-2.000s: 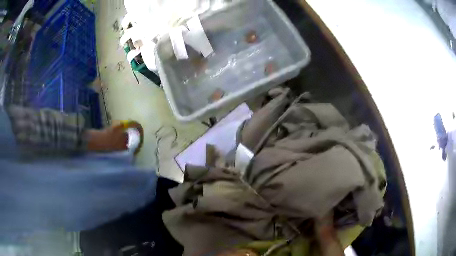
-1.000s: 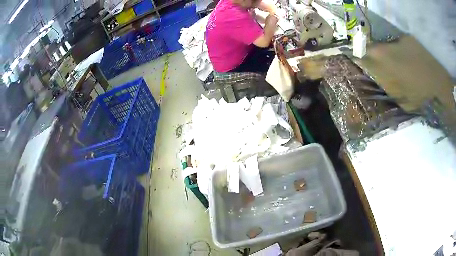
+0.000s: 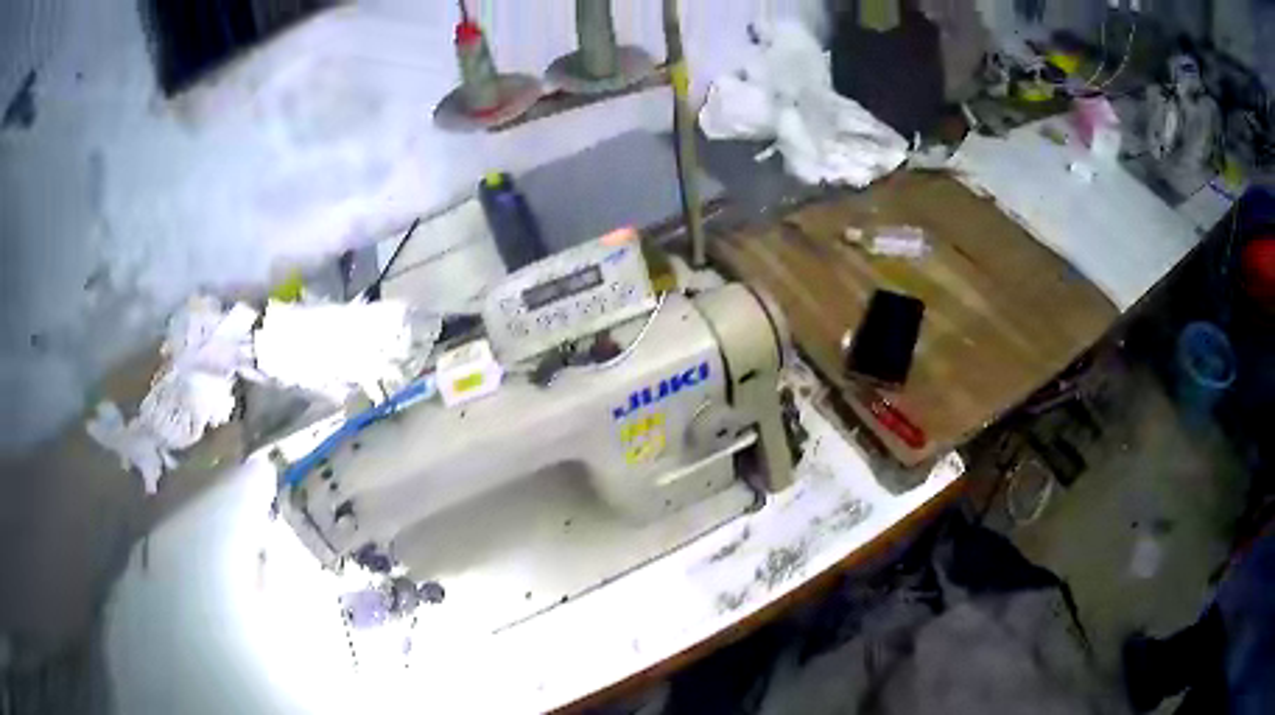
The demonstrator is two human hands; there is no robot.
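Note:
No hand shows in this view. The sewing machine [image 3: 559, 433] with blue JUKI lettering stands nearest in front of me on a white table [image 3: 657, 615]. Its control panel [image 3: 566, 291] is on top, and a blue air tube [image 3: 350, 436] runs to the head at the left. The presser foot area [image 3: 392, 601] is blurred in bright light. No cloth can be made out under it. Dim greyish cloth [image 3: 965, 650] lies below the table edge at the lower right; what it is I cannot tell.
A brown wooden board [image 3: 965, 307] at the right bears a black phone [image 3: 887, 337] and a red tool [image 3: 896, 421]. White crumpled pieces [image 3: 336, 342] lie behind the machine, and more white pieces [image 3: 804, 112] at the back. Thread cones [image 3: 477, 70] stand behind. A blue container [image 3: 1204, 356] is far right.
The view has swung from the aisle, the grey bin and the seated person to the sewing machine. The taupe bundle and hand seen two seconds ago are out of view.

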